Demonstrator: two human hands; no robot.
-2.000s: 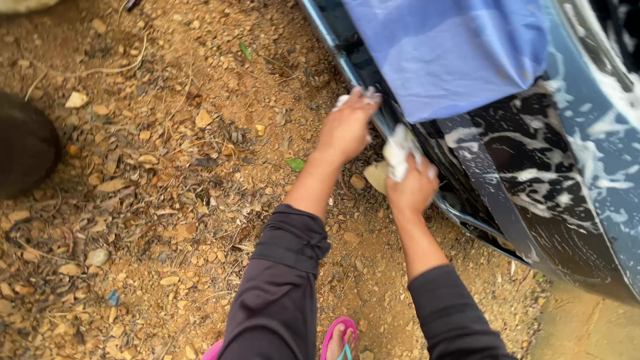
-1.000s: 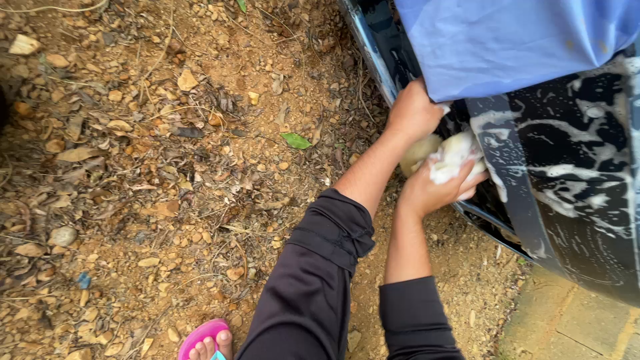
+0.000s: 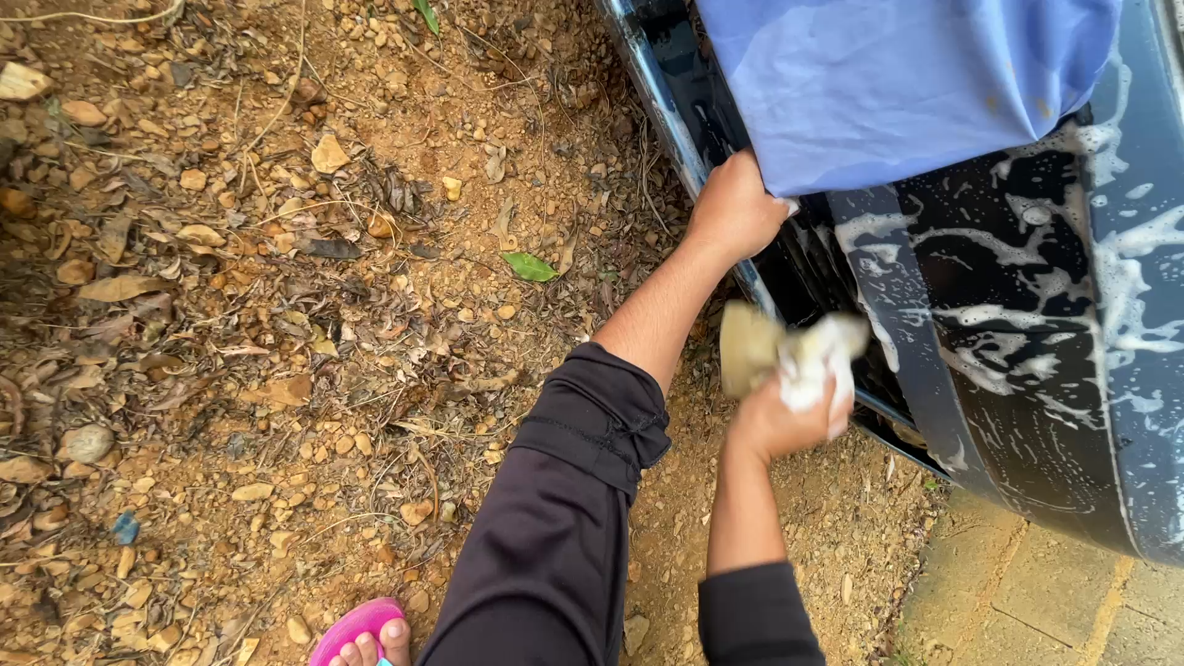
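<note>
My right hand [image 3: 786, 421] is closed around a pale yellow sponge [image 3: 751, 347] covered with white foam, blurred, just beside the car's edge. My left hand [image 3: 735, 211] is up against the car at the lower corner of a blue cloth [image 3: 916, 102], with its fingers curled. Its fingertips are partly hidden, and a bit of white shows at them; whether it grips anything is unclear. The blue cloth hangs over part of the dark blue car [image 3: 1142, 305]. Soap foam [image 3: 999, 319] lies in streaks over the glossy black panel.
Dirt with stones and dry leaves [image 3: 305, 268] spreads along the left. Pale paving [image 3: 1045, 573] lies beneath the car at lower right. A bare foot in a pink sandal [image 3: 361, 629] stands at the bottom edge, left of my left sleeve.
My hands were close together at the car's edge one second ago; now they are farther apart. My right hand has moved away from my left, with the sponge still in it.
</note>
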